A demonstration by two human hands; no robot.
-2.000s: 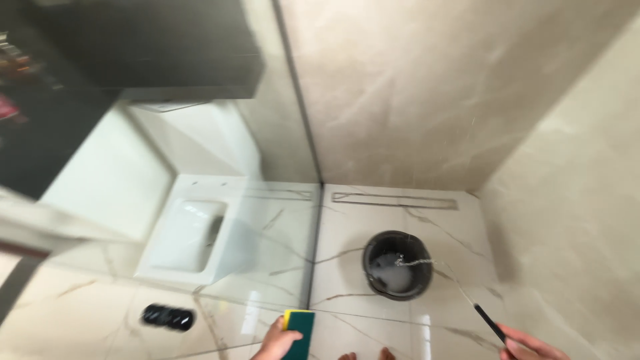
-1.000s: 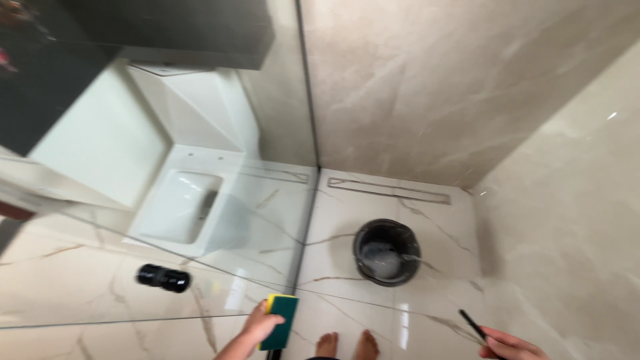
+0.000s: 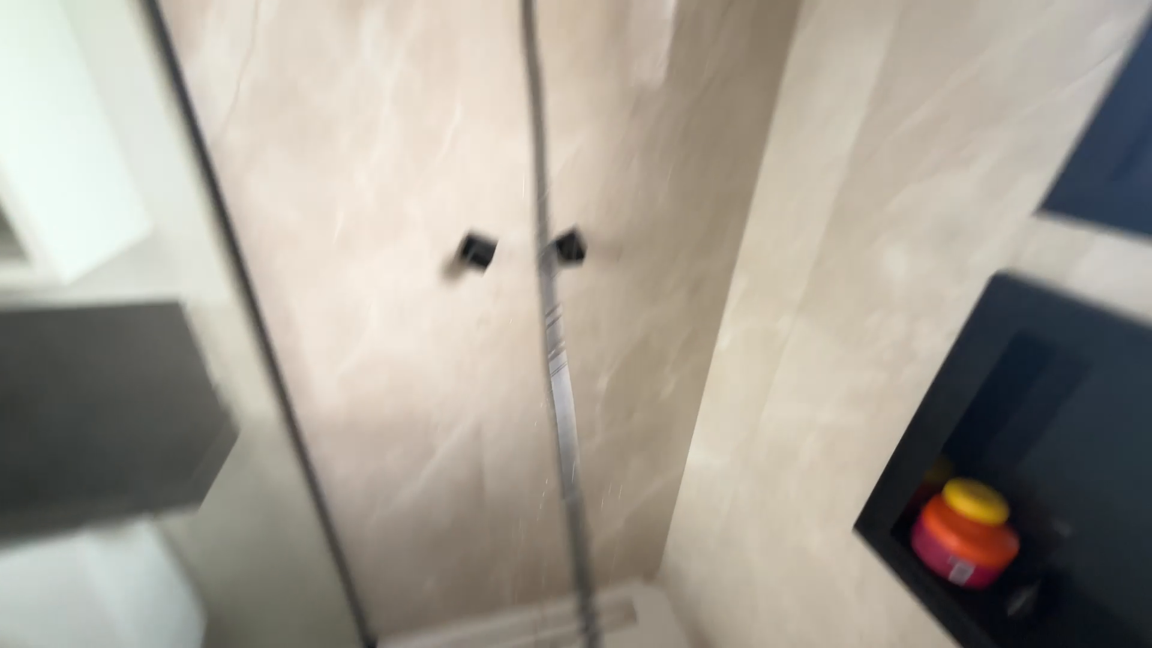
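Observation:
Neither my left hand nor my right hand shows in the head view now, and the sponge and the black-handled tool are out of view too. A long, thin dark strip (image 3: 562, 405), blurred and partly shiny, runs from the top of the view down to the floor; I cannot tell whether it is a hose or a stream of water. Two black square shower knobs (image 3: 478, 251) (image 3: 571, 247) stand out from the beige marbled wall, one on each side of the strip.
A black wall niche (image 3: 936, 405) at the right holds an orange jar with a yellow lid (image 3: 967, 533). The dark edge of a glass panel (image 3: 261, 342) stands at left, with a grey cabinet (image 3: 108, 418) beyond it. A floor drain (image 3: 616, 615) lies by the wall's foot.
The view has swung up strongly from the floor to the wall. My hands, the sponge, the black-handled tool, the bucket and the feet have gone out of view.

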